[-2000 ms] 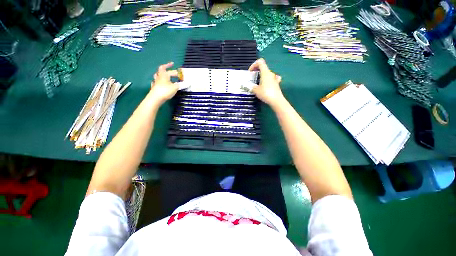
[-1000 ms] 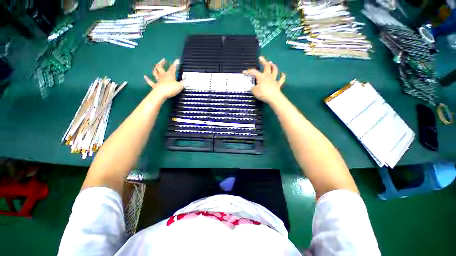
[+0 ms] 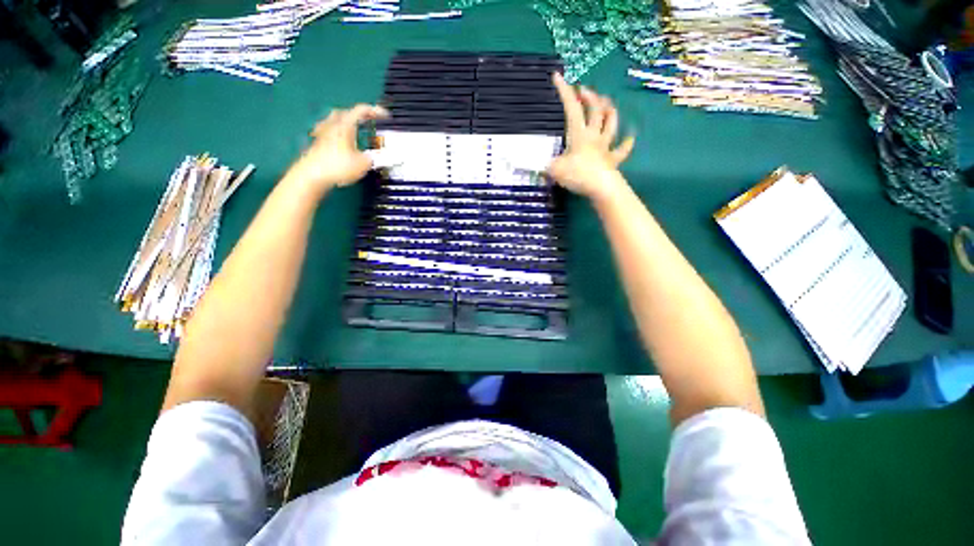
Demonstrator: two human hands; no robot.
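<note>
A white panel (image 3: 468, 158) with rows of dark dots lies across a black slotted fixture (image 3: 454, 319). My left hand (image 3: 345, 149) is at the panel's left end, its white-tipped thumb on the panel and fingers curled by the orange edge. My right hand (image 3: 587, 144) is at the right end. Its white-tipped thumb rests on the panel, and its other fingers are spread and raised, slightly blurred. White strip edges show in the slots nearer me, and one loose strip (image 3: 454, 267) lies slanted over them.
Left of the fixture is a strip bundle (image 3: 182, 247). On the right are a panel stack (image 3: 817, 267) and a black phone (image 3: 931, 279). Strip piles (image 3: 737, 53) and green boards (image 3: 91, 117) lie further out. A blue stool (image 3: 886, 389) and an open box (image 3: 286, 427) are below the bench edge.
My left fingers were spread a second ago and are now curled closer at the panel's end. My right fingers have lifted and spread more. The loose strip now lies more slanted.
</note>
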